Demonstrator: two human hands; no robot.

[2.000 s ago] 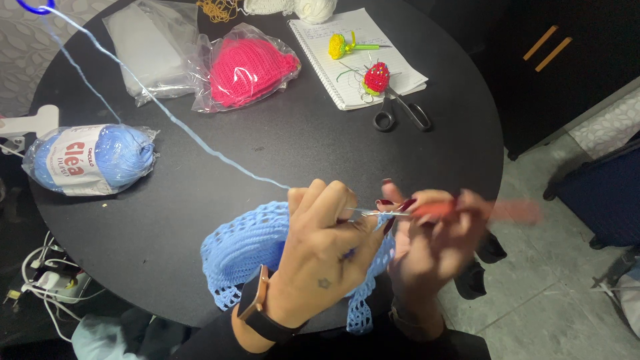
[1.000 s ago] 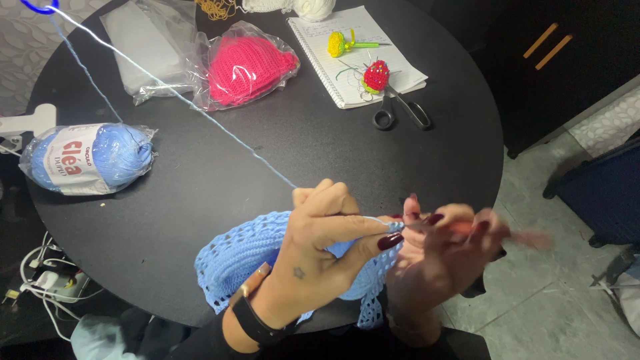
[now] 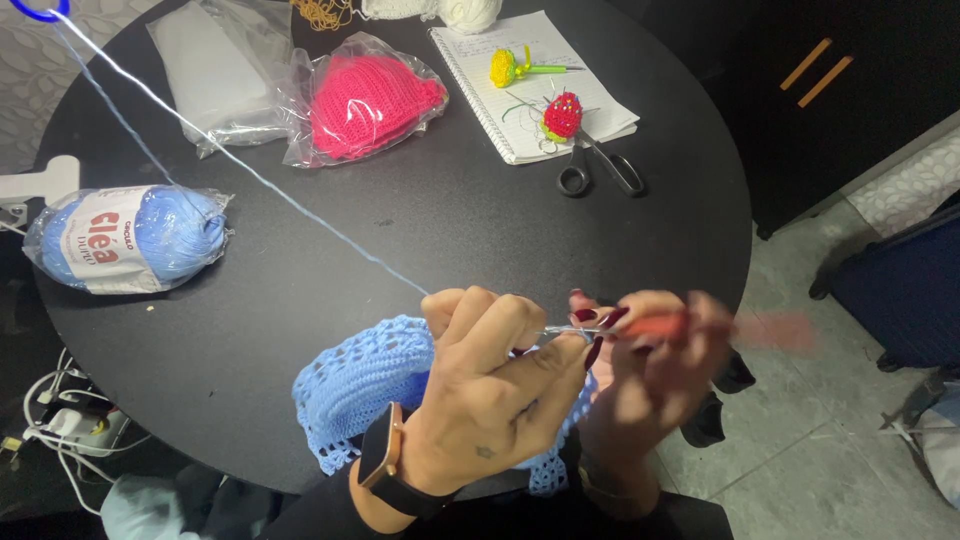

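Note:
My left hand (image 3: pixel 491 382), with a watch on its wrist, pinches the edge of a light blue crochet piece (image 3: pixel 360 382), which curls beneath it over the table's near edge. My right hand (image 3: pixel 652 360), blurred, is closed around the red handle of a crochet hook (image 3: pixel 656 328); the hook's metal tip meets the stitches at my left fingertips. A strand of blue yarn (image 3: pixel 322 221) runs taut from my left hand up to a blue ring (image 3: pixel 37 9) at the top left. The wrapped blue yarn ball (image 3: pixel 176 236) lies at the left of the table.
On the round black table (image 3: pixel 360 277) are a bagged pink crochet piece (image 3: pixel 371 105), a clear plastic bag (image 3: pixel 217 75), a spiral notebook (image 3: pixel 480 71), a yellow crochet flower (image 3: pixel 504 67), a strawberry-shaped pincushion (image 3: pixel 562 116), black-handled scissors (image 3: pixel 619 169) and white yarn (image 3: pixel 469 11). White cables (image 3: pixel 56 431) hang at the lower left.
My right hand and the hook have shifted slightly relative to my left fingers, which have closed in more. The ball, notebook and scissors have stayed in place.

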